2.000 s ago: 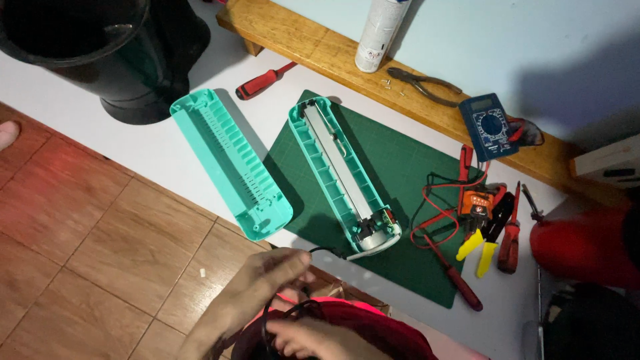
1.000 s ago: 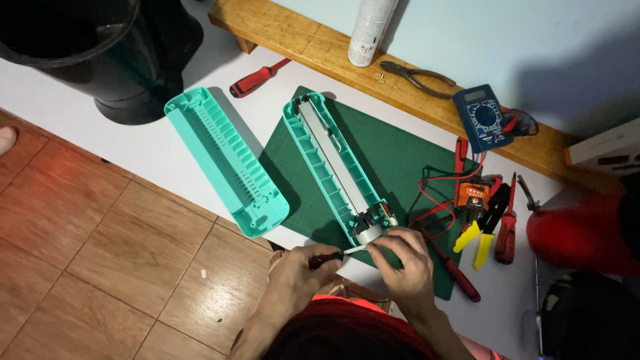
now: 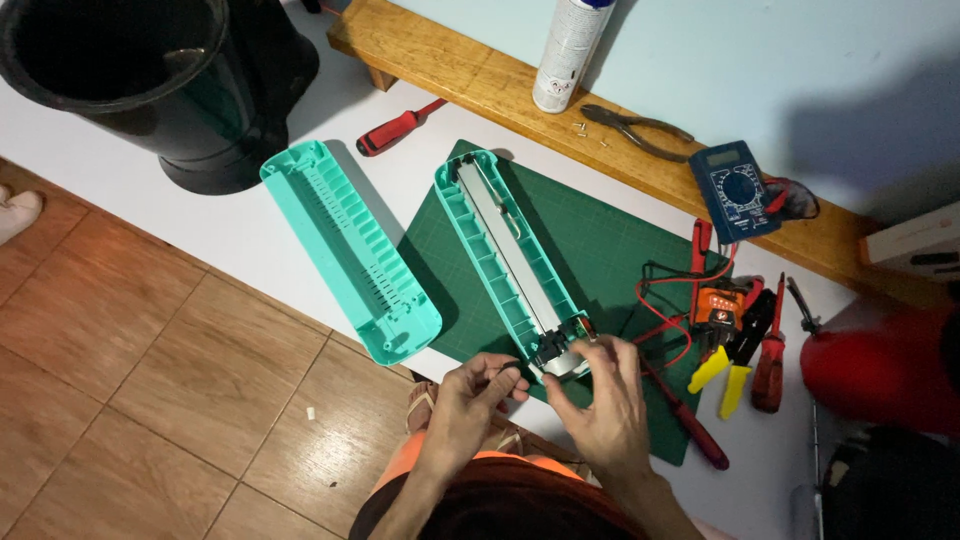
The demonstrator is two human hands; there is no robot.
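A long teal plastic housing (image 3: 491, 259) with a metal bar, black parts and a round metal motor (image 3: 561, 363) at its near end lies on a green cutting mat (image 3: 622, 247). My left hand (image 3: 469, 401) pinches a black cable (image 3: 510, 365) just left of that near end. My right hand (image 3: 604, 397) rests on the same end, thumb at its lower edge and fingers over its right side by a small circuit board (image 3: 583, 325); whether it grips the housing is hard to tell. The matching teal cover (image 3: 352, 255) lies to the left, its ribbed inside facing up.
Red screwdrivers (image 3: 390, 133) (image 3: 769, 367), an orange wire stripper (image 3: 720, 307) and red and black leads lie around the mat. A wooden shelf (image 3: 465, 56) holds a spray can (image 3: 570, 52), pliers (image 3: 637, 133), small screws and a blue multimeter (image 3: 735, 191). A black bucket (image 3: 187, 112) stands back left.
Both hands have come up from below the table edge to the near end of the housing. Since one second ago, my right fingers have shifted onto the housing's right side.
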